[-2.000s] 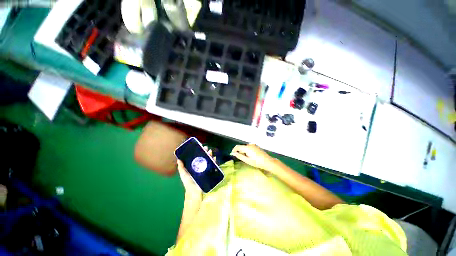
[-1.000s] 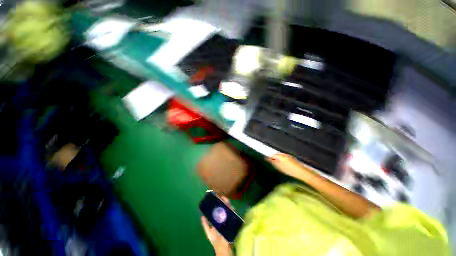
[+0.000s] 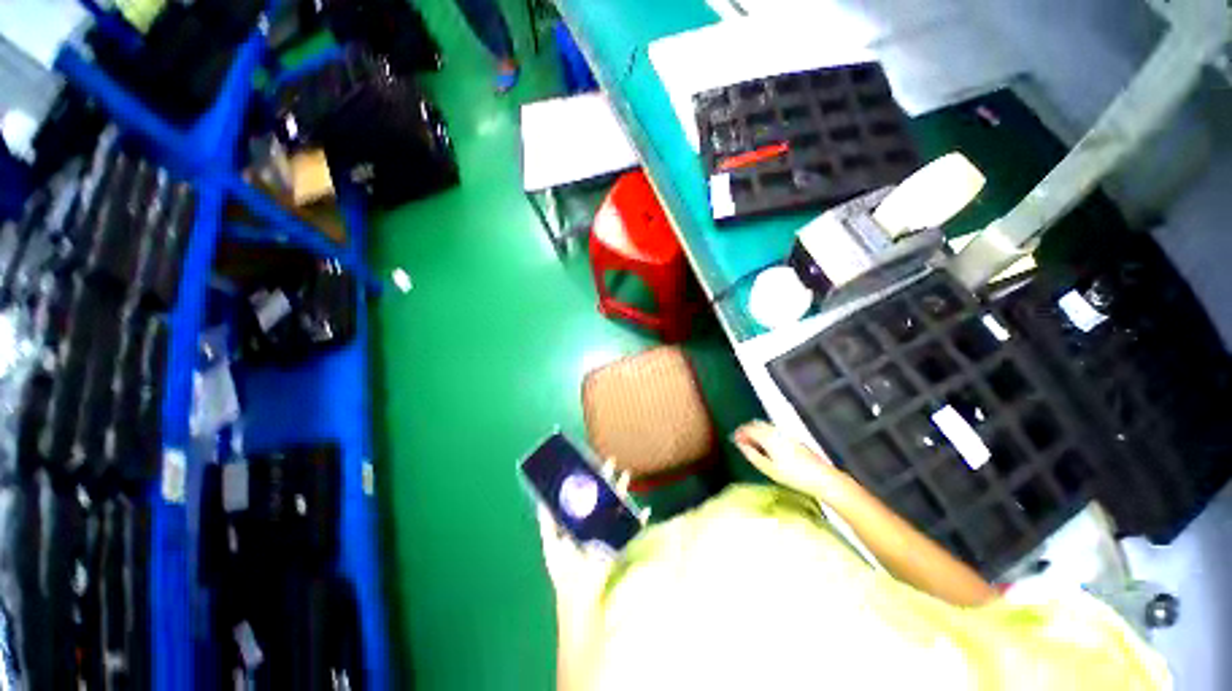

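My left hand (image 3: 578,556) holds a smartphone (image 3: 574,489) with a dark screen and a round pale picture on it, low in front of me over the floor. My right hand (image 3: 774,448) is at the bench edge beside the foam tray, with nothing seen in it; its fingers are small and partly blurred. The black foam compartment tray (image 3: 962,435) with a white label lies on the bench to the right, with small dark glossy pieces in some pockets.
A second foam tray (image 3: 808,139) holds an orange-red stick. A tape dispenser (image 3: 871,243) and round white container (image 3: 780,297) stand between the trays. Stools stand by the bench, one red (image 3: 640,257), one woven-topped (image 3: 650,409). A blue rack (image 3: 354,446) is left; a person's leg (image 3: 488,38) shows far off.
The view has swung left, bringing the rack and aisle into sight and moving most loose parts out. The phone stays in my left hand. My right hand has moved beside the foam tray.
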